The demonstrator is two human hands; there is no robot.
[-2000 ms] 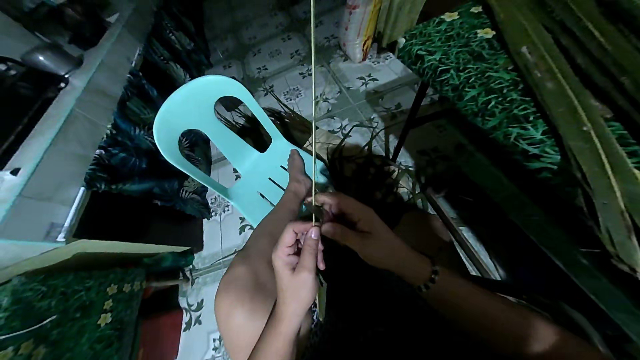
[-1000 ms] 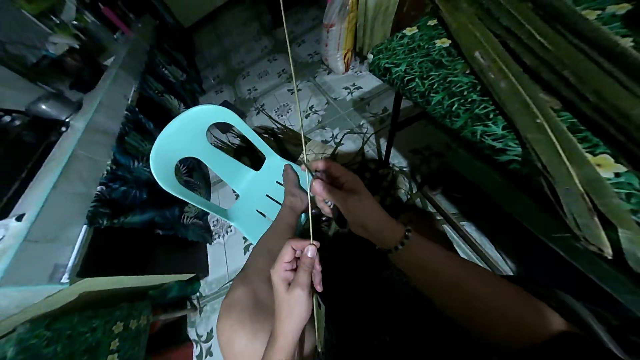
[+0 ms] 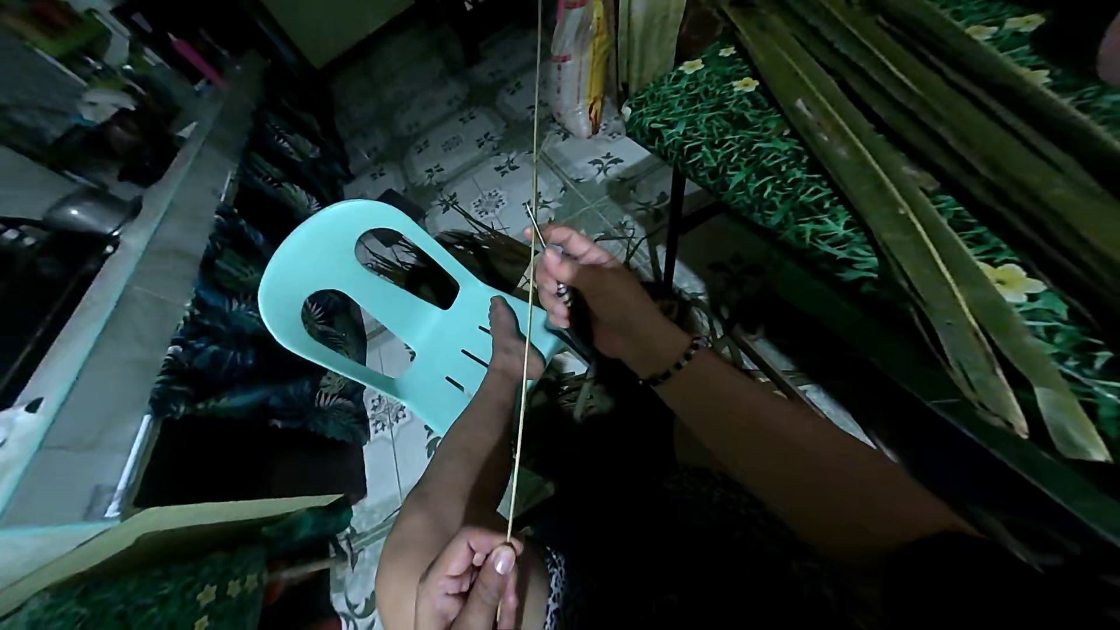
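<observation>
A long thin palm leaf midrib [image 3: 523, 394] runs nearly upright through the middle of the view. Its lower part is pinched between the thumb and fingers of my left hand [image 3: 477, 577], at the bottom. Higher up, my right hand [image 3: 582, 289] is curled beside the midrib, its fingertips close around a small knife, whose thin blade tip [image 3: 535, 226] shows next to the strip. Whether the blade touches the strip I cannot tell. A dark beaded bracelet circles the right wrist. My bare foot [image 3: 512, 341] rests on a turquoise plastic chair [image 3: 420, 350] behind the midrib.
Long green palm leaves [image 3: 875, 201] lie on a table with a green, flower-patterned cover [image 3: 717, 114] at right. Leaf scraps lie on the tiled floor [image 3: 455, 149]. A tiled counter [image 3: 131, 332] with a pot [image 3: 92, 210] stands at left. A plastic sack [image 3: 577, 70] is at the back.
My right hand has moved up along the midrib, away from my left hand; two seconds ago the hands were close together. My left hand still holds the lower part.
</observation>
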